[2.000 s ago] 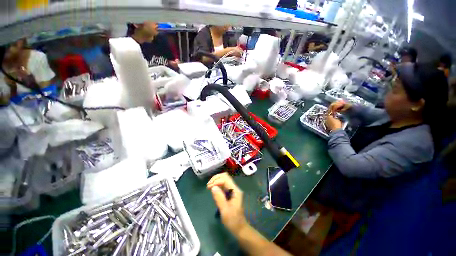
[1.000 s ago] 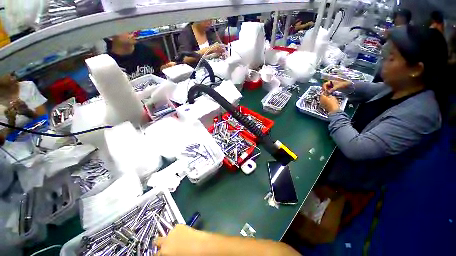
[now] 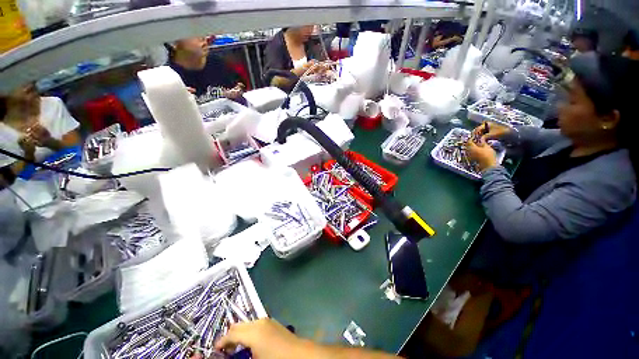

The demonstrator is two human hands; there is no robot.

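Note:
A large white tray [image 3: 253, 293] heaped with silver metal cylinders [image 3: 186, 315] lies at the bottom left, cut off by the lower edge. My right hand [image 3: 263, 338] reaches in from the bottom right, over the tray's right side, with its fingertips at the cylinders. It is closed around a dark blue pen-like tool [image 3: 291, 328], mostly hidden by the hand. Whether the fingertips also grip a cylinder cannot be told. My left hand is not in view.
A clear plastic box [image 3: 293, 242] and red bins [image 3: 343, 235] of cylinders lie beyond. A black flexible arm [image 3: 350, 172] curves over the bench near a phone [image 3: 406, 266]. White foam [image 3: 175, 119] stands at left. A person [image 3: 553, 189] works at right.
My right hand has moved from above the green bench, right of the tray, left and down to the cylinders. Since one second ago it sits slightly lower in the picture, and the view has shifted slightly.

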